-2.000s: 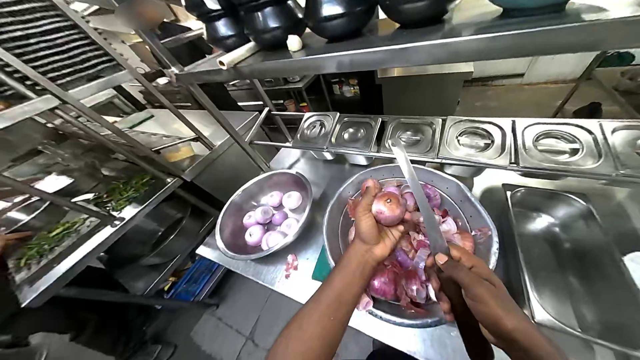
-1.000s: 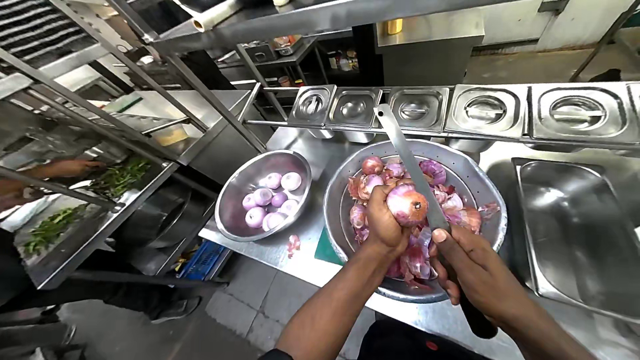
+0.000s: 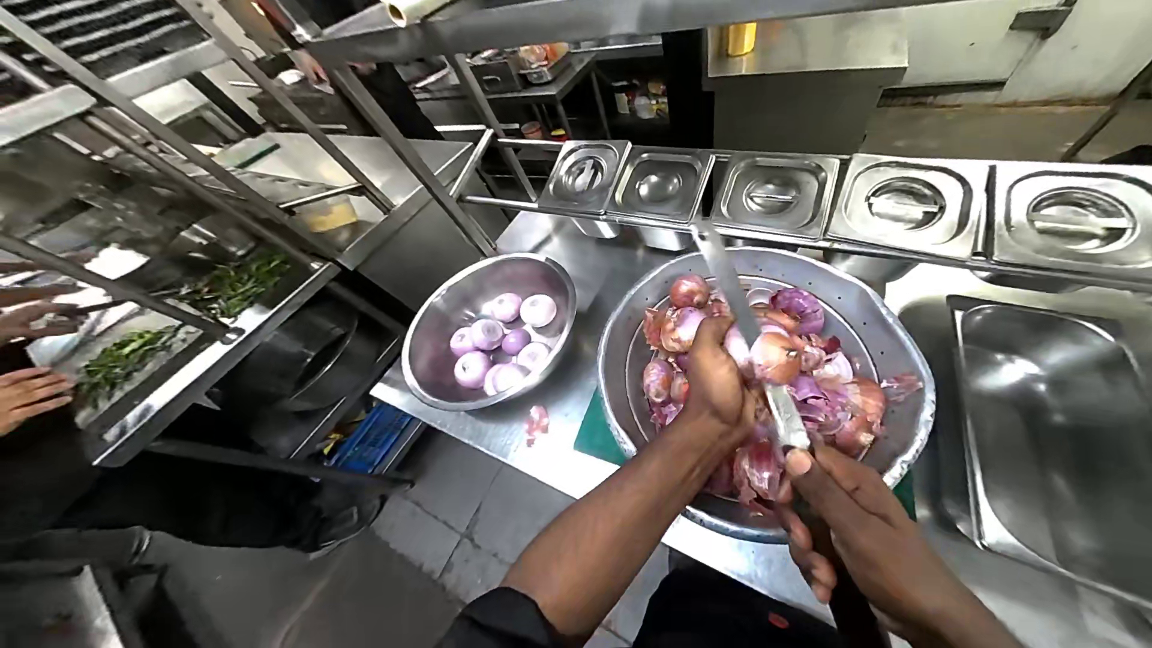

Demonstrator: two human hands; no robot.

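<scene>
My left hand (image 3: 720,378) is over the large metal basin (image 3: 909,360), its fingers partly hidden behind the blade; an onion (image 3: 776,357) shows beside them, partly behind the knife. My right hand (image 3: 855,522) grips the dark handle of a long knife (image 3: 733,283), whose blade slants up and left over the basin. Unpeeled onions and loose purple skins (image 3: 823,396) fill much of the basin. To the left stands a smaller steel bowl (image 3: 423,360) with several peeled onions (image 3: 486,335) in it.
Lidded steel containers (image 3: 769,193) line the back of the steel counter. An empty-looking steel pan (image 3: 1044,423) sits at the right. A green board (image 3: 598,432) lies under the basin. At far left, another person's hands (image 3: 31,396) are near green leaves (image 3: 130,360) on a rack.
The onion held up at my left fingers one second ago is now lower and partly behind the blade. The other person's hands at far left have moved. The view has shifted.
</scene>
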